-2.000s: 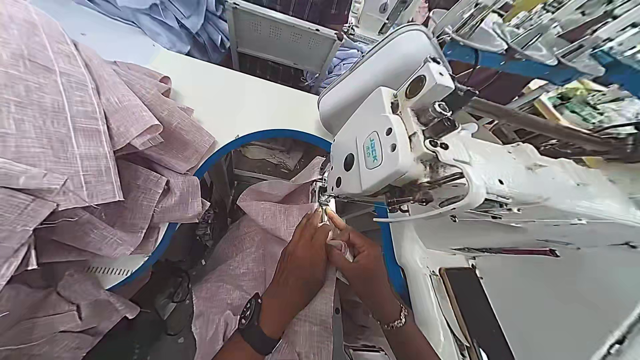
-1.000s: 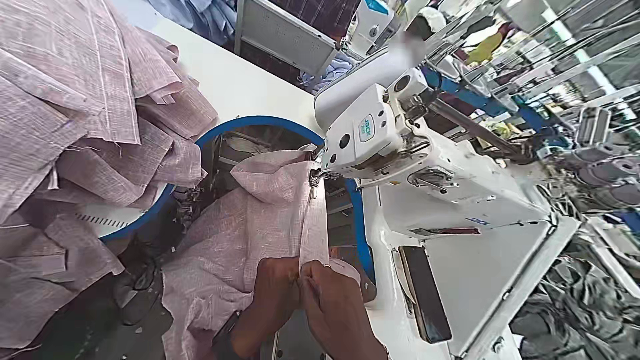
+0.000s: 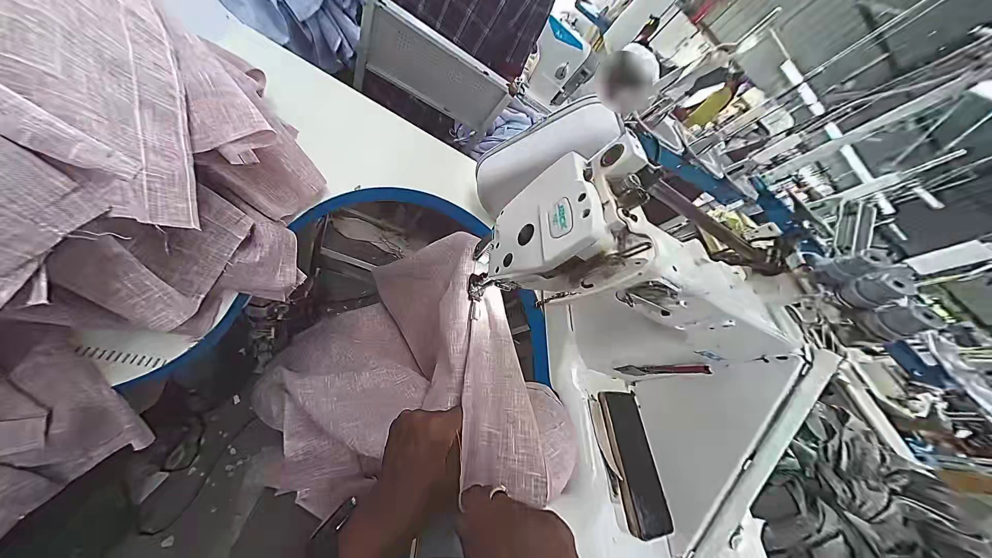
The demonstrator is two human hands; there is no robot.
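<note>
A piece of mauve woven fabric (image 3: 488, 372) runs from beneath the presser foot (image 3: 477, 287) of a white Jack sewing machine (image 3: 542, 225) down toward me. My left hand (image 3: 422, 449) grips its folded seam below the machine. Lower and slightly to the right, my right hand (image 3: 508, 523), with a ring on one finger, is closed on the same fabric. A long seam line shows between the foot and my hands. The loose part of the cloth hangs in folds at the left. My fingertips are mostly hidden.
A large heap of mauve fabric pieces (image 3: 147, 155) covers the left of the white table (image 3: 364, 139). A blue-edged cutout (image 3: 403, 194) curves around the machine's front. A black rectangular pad (image 3: 635, 465) and a thin red-handled tool (image 3: 666, 370) lie on the right side. Grey cloth is piled lower right.
Two seconds ago both hands were close to the presser foot; now they are lower, away from it, holding the fabric. More of the seam shows between foot and hands.
</note>
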